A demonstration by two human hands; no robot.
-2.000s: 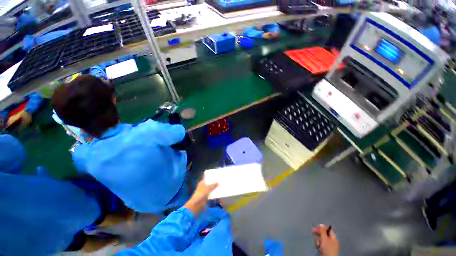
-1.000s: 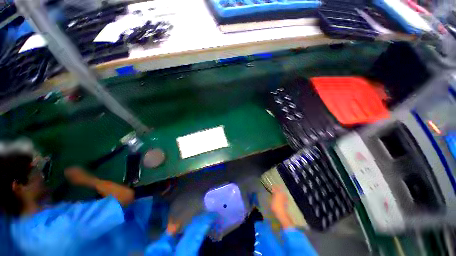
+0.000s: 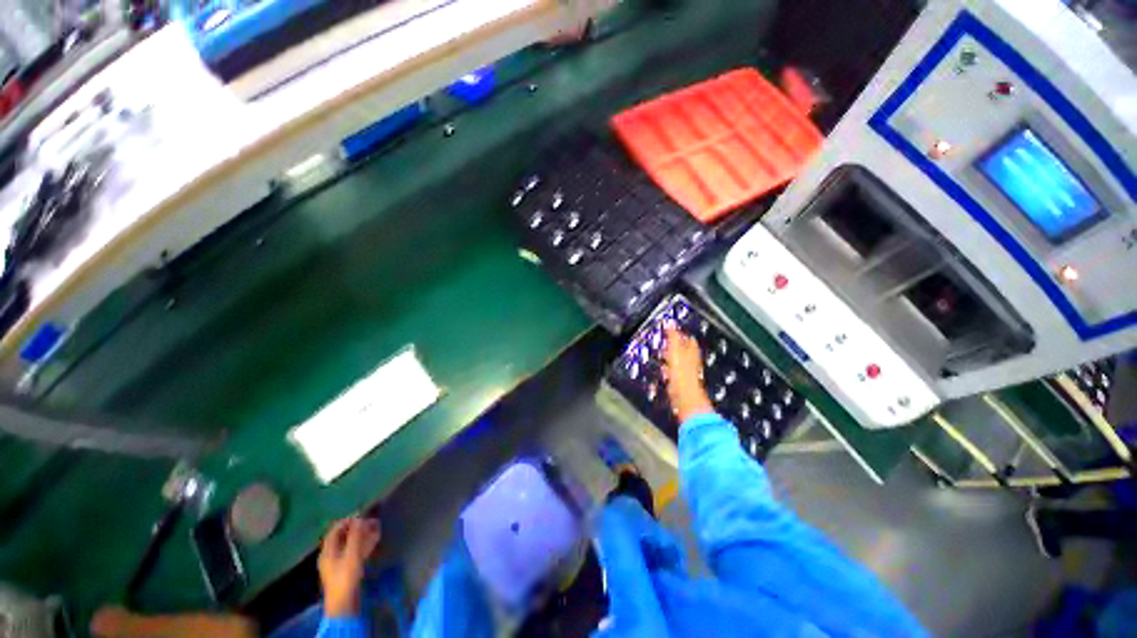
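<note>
My right hand (image 3: 682,361) reaches down onto a black compartment tray (image 3: 754,389) with shiny round parts, on top of a pale box below the bench edge. Its fingertips are blurred among the parts; I cannot tell whether they hold one. My left hand (image 3: 347,558) is loosely curled beside the bench edge, with nothing seen in it. A white record sheet (image 3: 367,414) lies flat on the green bench. Another black tray (image 3: 611,231) on the bench has round parts in some pockets.
A red-orange tray (image 3: 721,140) lies behind the black bench tray. A white-grey machine (image 3: 829,327) stands at right. A purple stool (image 3: 521,530) stands below the bench. A round disc (image 3: 254,512) and dark phone-like slab (image 3: 218,557) lie at left, near another person's forearm (image 3: 175,624).
The sheet went from my left hand onto the bench between the first two frames. My right hand has moved onto the tray parts. The view has turned and moved nearer the machine.
</note>
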